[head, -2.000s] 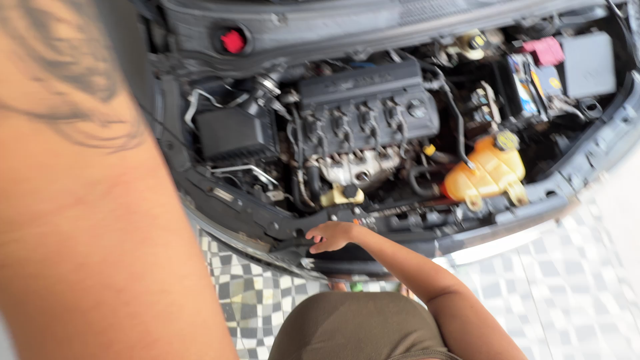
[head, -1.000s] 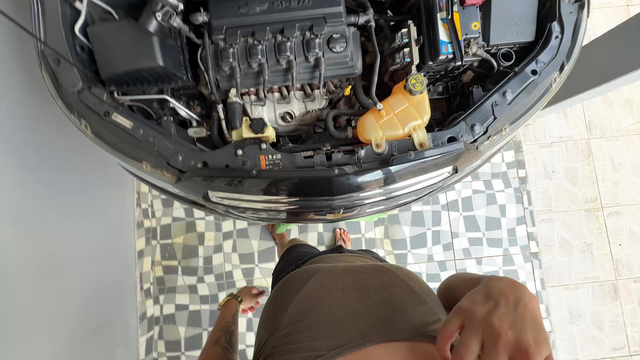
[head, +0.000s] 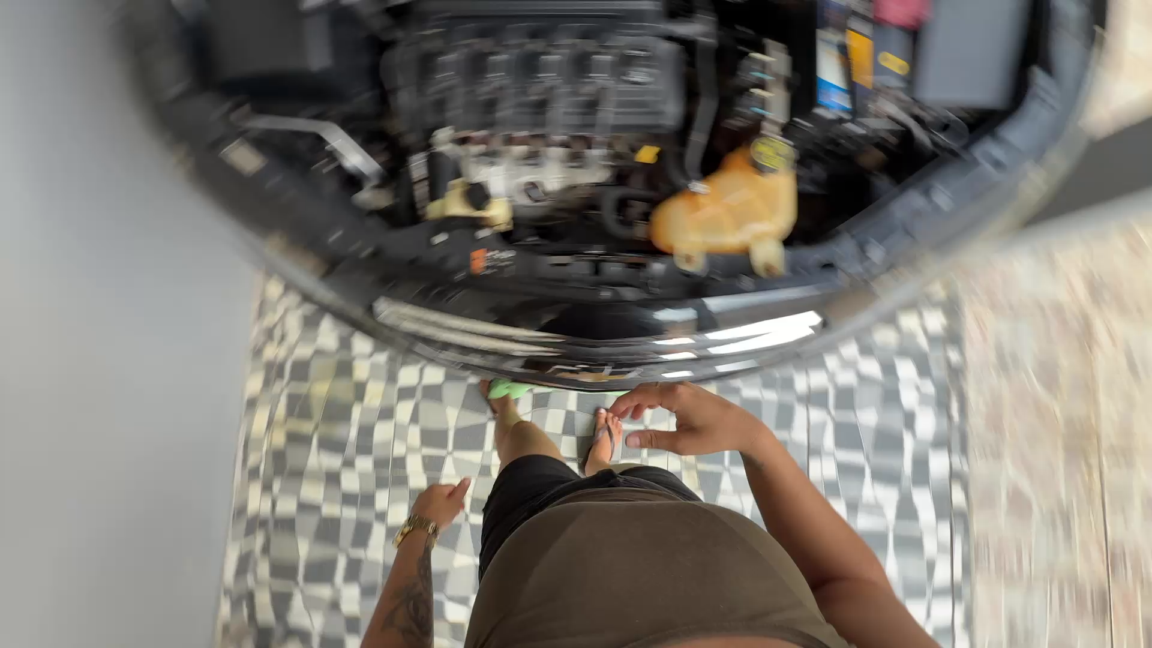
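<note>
My right hand (head: pixel 688 418) is held out just below the car's front bumper (head: pixel 594 337), fingers loosely bent and apart, with nothing in it. Down beside my left hip hangs my left hand (head: pixel 439 504), a gold wristwatch (head: pixel 416 529) on its wrist; its fingers are partly hidden, and no object shows in it. Ahead of both hands lies the open engine bay, blurred, with the engine cover (head: pixel 549 76), an orange-yellow coolant tank (head: pixel 729 211) with a yellow-marked cap (head: pixel 771 154), and a pale reservoir with a black cap (head: pixel 472 202).
A battery (head: pixel 850 63) and a grey box lid (head: pixel 972 54) sit at the engine bay's right. A grey wall (head: pixel 108 360) stands at the left. My feet in flip-flops are on the checkered tile floor (head: pixel 324 432), near a green thing (head: pixel 510 388) under the bumper.
My right hand has moved from close in front of me toward the bumper. My left hand stays low at my side. The view has shifted since the oldest frame.
</note>
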